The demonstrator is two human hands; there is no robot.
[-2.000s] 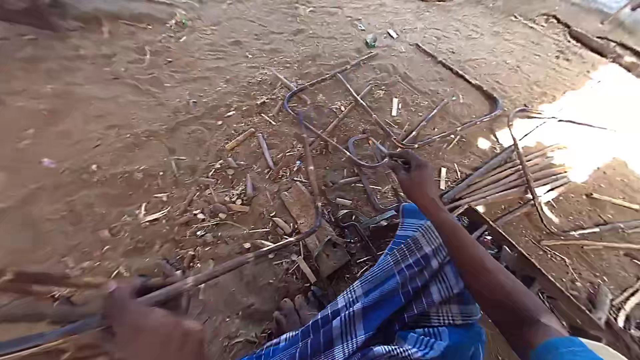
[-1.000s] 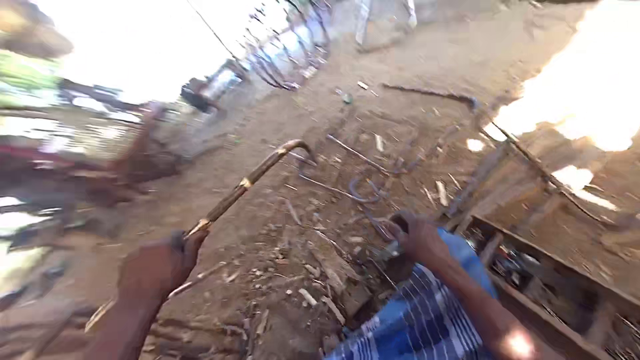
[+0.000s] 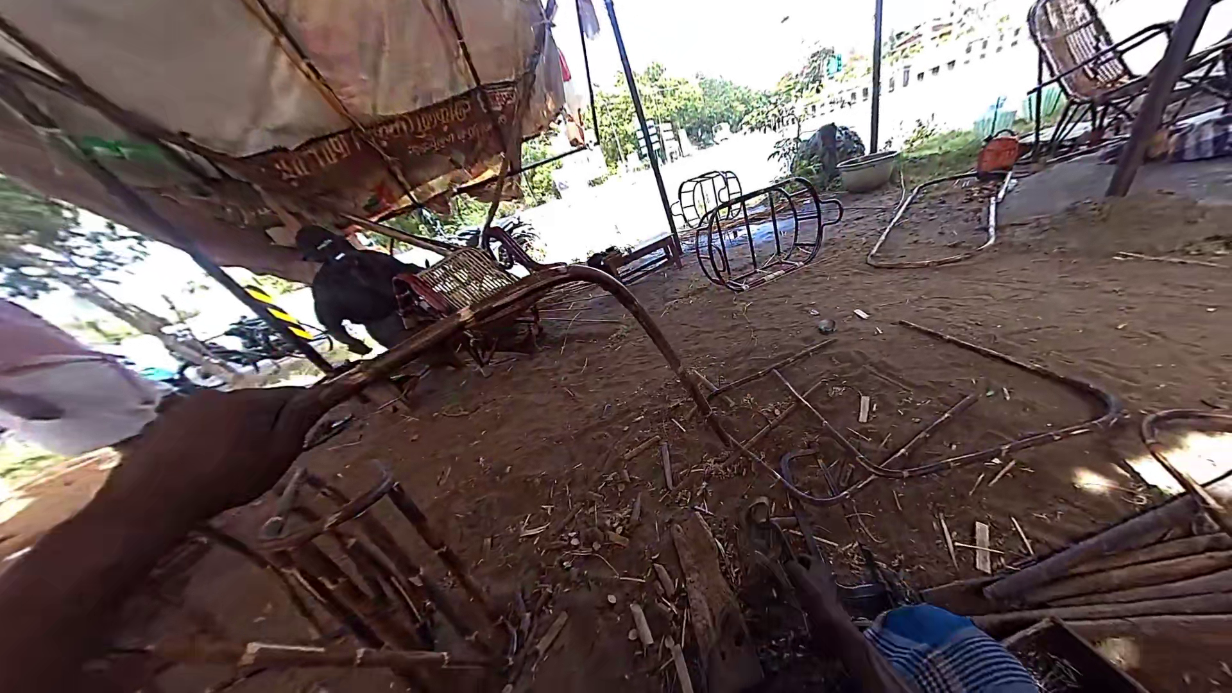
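Note:
My left hand (image 3: pixel 226 443) grips a bent cane pole (image 3: pixel 462 318) in the left foreground. From that hand the pole rises, curves over and runs down toward the ground near the middle. A dark, blurred shape that looks like my right hand (image 3: pixel 794 563) is low in the view, left of the blue checked cloth (image 3: pixel 948 650). Its fingers and anything in them cannot be made out. Just beyond it lies a looped cane piece (image 3: pixel 813 499), among bent and straight canes on the ground. A weathered wooden plank (image 3: pixel 707 602) lies to its left.
Bundled canes (image 3: pixel 366 558) stand at lower left; cane poles (image 3: pixel 1126 577) lie at lower right. A bent cane frame (image 3: pixel 1020 445) rests on the dirt. Farther off are a round cane frame (image 3: pixel 760 236), cane chairs (image 3: pixel 1083 48), a person in dark clothing (image 3: pixel 356 289) and an awning (image 3: pixel 366 58).
The view has swung up and left strongly. My left hand, low at the left edge two seconds ago, is now higher in view with the bent cane pole still in it.

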